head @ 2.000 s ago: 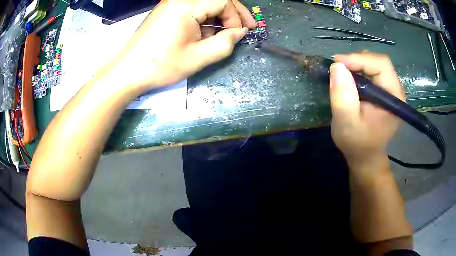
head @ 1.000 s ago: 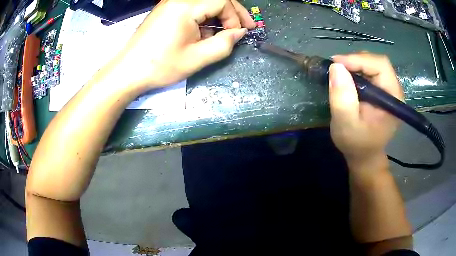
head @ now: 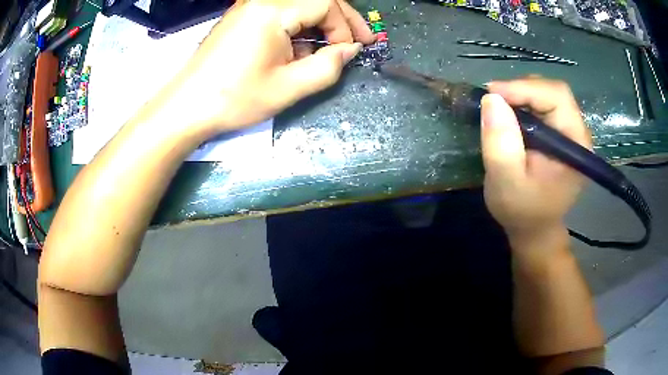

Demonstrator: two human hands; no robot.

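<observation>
A small dark circuit board with yellow, green and red blocks along its right edge lies on the green mat. My left hand is over its left part, with fingertips on it, and holds a thin bright strand, perhaps solder wire. The fingers hide part of the board. My right hand grips the black handle of a soldering iron. The iron's brownish barrel points left and its tip is at the board's lower edge. Whether the tip touches the board I cannot tell.
Tweezers lie on the mat right of the board. Boards and a clear parts box stand back right. Thin rods are at the right. White paper lies under my left forearm. An orange-edged multimeter and more boards are at the left.
</observation>
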